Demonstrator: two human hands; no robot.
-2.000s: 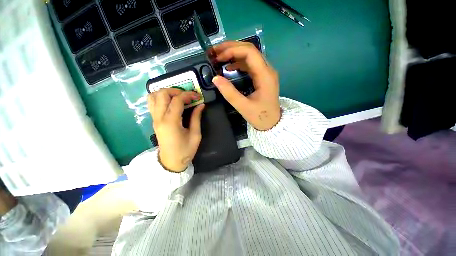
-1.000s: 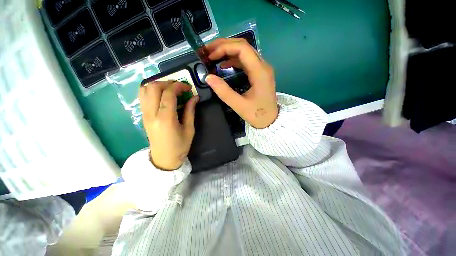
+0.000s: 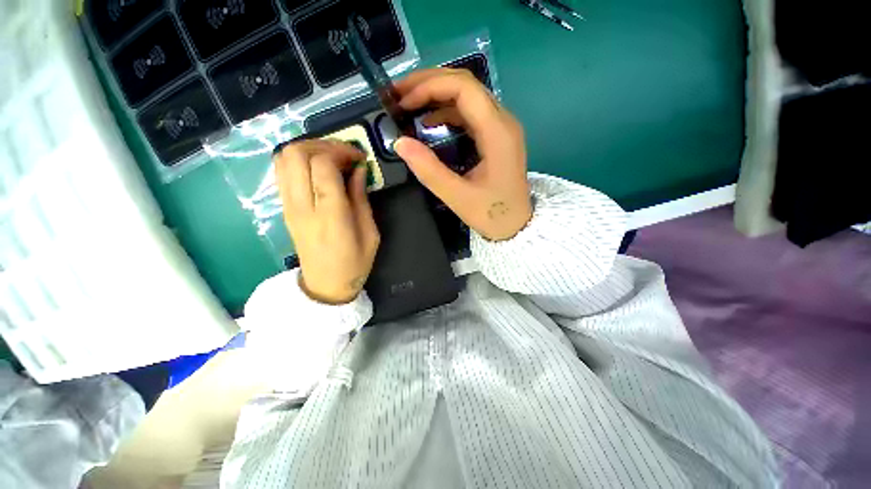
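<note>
A matte black housing (image 3: 411, 250) lies at the bench's front edge against my smock, its small text towards me. Its far end has a pale-rimmed recess (image 3: 374, 172) with green inside and an oval opening (image 3: 389, 134) beside it. My left hand (image 3: 329, 215) lies over the recess, fingertips bent down into it; whether they pinch anything is hidden. My right hand (image 3: 477, 158) holds a thin dark pointed tool (image 3: 371, 65), possibly tweezers, pointing up and left. Its lower end is hidden by the fingers near the oval opening.
Wireless-symbol panels (image 3: 258, 78) lie in a grid on the green mat (image 3: 621, 105). Clear plastic (image 3: 250, 191) and more dark panels lie under the hands. Tweezers (image 3: 552, 13) lie at the top. A white foam tray (image 3: 86, 229) stands left; black slabs (image 3: 826, 162) are right.
The left hand has shifted slightly over the recess and covers more of its left part. The right hand and tool have moved slightly left since the earliest frame. The housing has barely moved.
</note>
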